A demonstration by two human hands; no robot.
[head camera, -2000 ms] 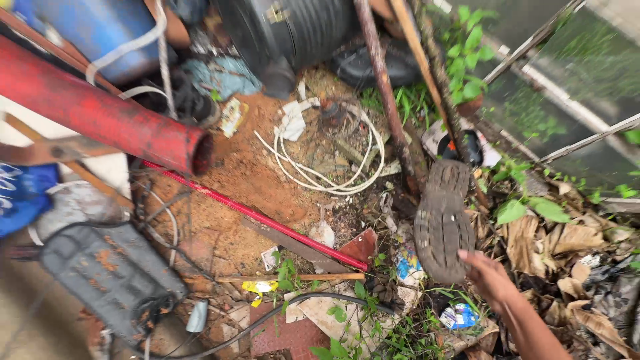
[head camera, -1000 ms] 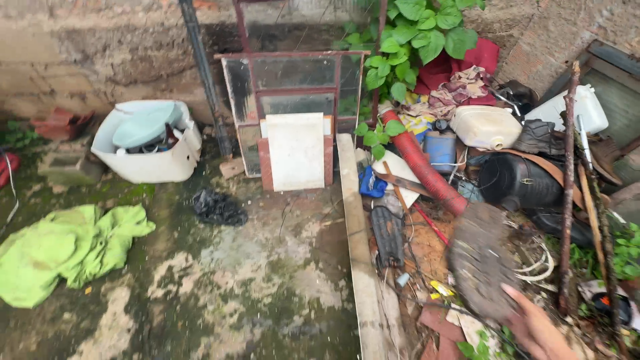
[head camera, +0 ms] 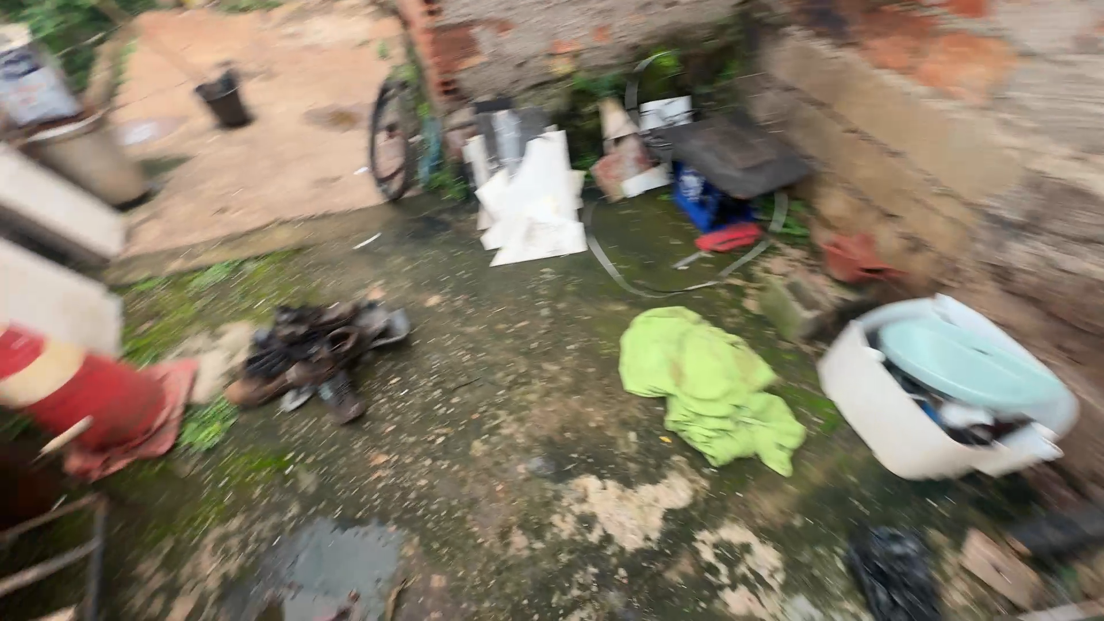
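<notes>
Neither of my hands shows in the head view now, so what they hold is hidden. A pile of worn shoes (head camera: 323, 354) lies on the mossy concrete at the left. A crumpled lime-green cloth (head camera: 707, 379) is spread on the ground right of the middle. Farther right stands a white plastic tub (head camera: 888, 414) with a pale blue lid-like piece (head camera: 966, 362) and other items in it. A black plastic bag (head camera: 893, 573) lies below the tub. The view is blurred.
A red and cream traffic cone (head camera: 112, 397) leans at the left, above a metal frame (head camera: 52, 565). White panels (head camera: 535, 207), a bicycle wheel (head camera: 392, 138) and a blue crate (head camera: 703, 198) under a dark board stand at the back. A puddle (head camera: 328, 561) lies in front. A block wall (head camera: 931, 138) bounds the right.
The view has swung far left, away from the heap with the red pipe. My right hand, seen earlier with a worn shoe sole in it, is out of view.
</notes>
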